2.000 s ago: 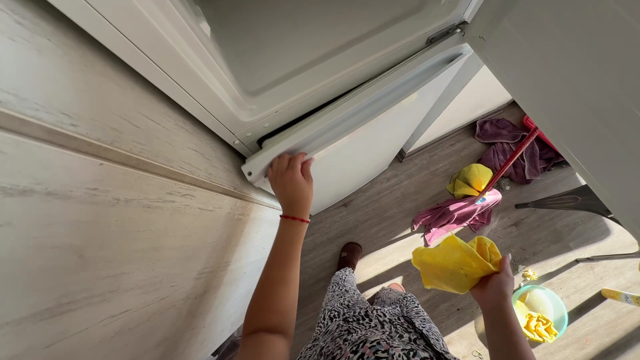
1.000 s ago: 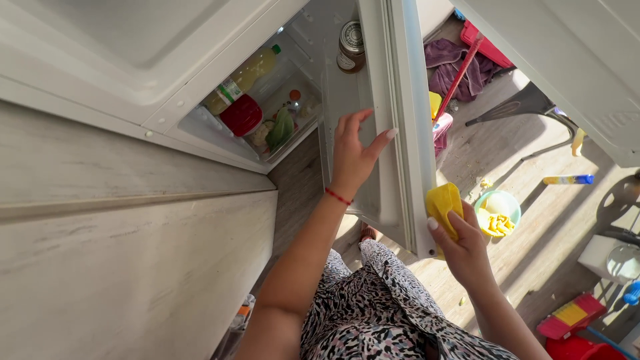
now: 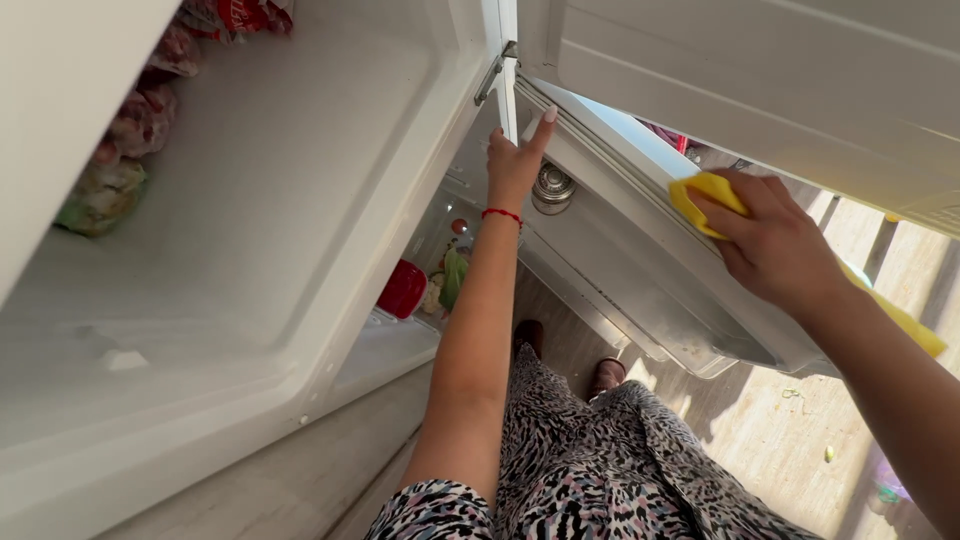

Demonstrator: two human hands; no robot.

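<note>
My right hand (image 3: 784, 244) holds a bunched yellow cloth (image 3: 709, 201) against the top edge of the open lower refrigerator door (image 3: 637, 247). Part of the cloth hangs beyond my forearm. My left hand (image 3: 517, 161), with a red string bracelet at the wrist, reaches to the hinge side, fingers apart with nothing in them, by the frame below the metal hinge (image 3: 495, 73). Whether its fingertips touch the door or frame I cannot tell. A jar with a metal lid (image 3: 553, 184) stands in the door shelf just beyond that hand.
On the left the freezer compartment (image 3: 247, 187) holds several bags of frozen food (image 3: 142, 120). Below it, a red container (image 3: 403, 289), cauliflower and leafy greens (image 3: 454, 277) lie inside the refrigerator. The upper door (image 3: 750, 90) stands open at the upper right. My feet are on the wood-look floor (image 3: 787, 420).
The lower door, nearly shut two seconds ago with my left hand on its edge, now stands open. My left hand has moved to the hinge side; the cloth has moved along the door's edge toward the hinge.
</note>
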